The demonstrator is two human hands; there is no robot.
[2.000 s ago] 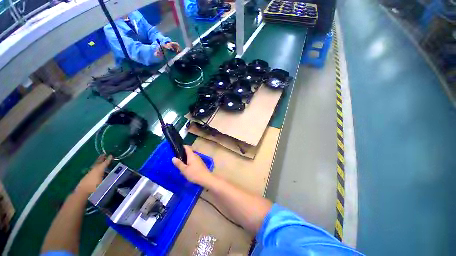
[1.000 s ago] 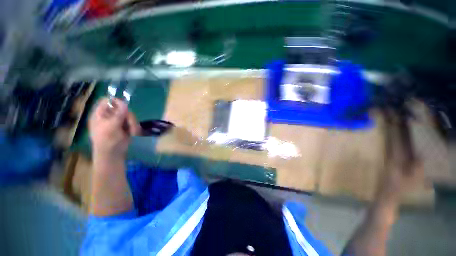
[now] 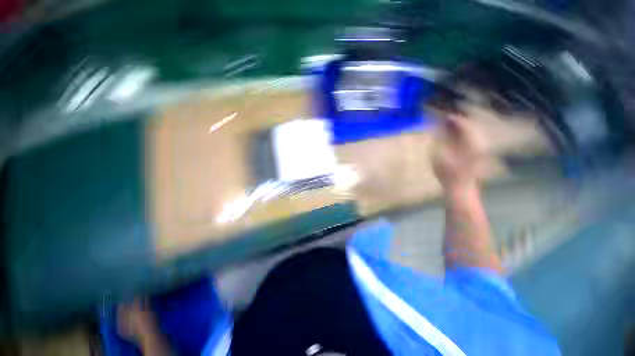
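The picture is strongly blurred. My right hand (image 3: 461,149) is stretched forward beside the right end of the blue tray (image 3: 379,126), close to dark shapes at its fingers; its grip is unclear. My left hand (image 3: 136,320) is low at the left, small and blurred, over a blue surface beside my body; whether it holds anything cannot be told. The white pad (image 3: 303,149) shows as a plain white square, with a dark block at its left side.
The silver-grey screw feeder (image 3: 365,89) sits in the blue tray. Brown cardboard (image 3: 188,174) lies under the pad, with shiny clear film (image 3: 261,195) at its near side. Blurred dark parts (image 3: 505,87) lie at the upper right. Green surface (image 3: 69,201) extends left.
My left hand has dropped from the cardboard's left side to the lower left; the black part seen at it no longer shows. My right hand is nearer the tray. The view has shifted.
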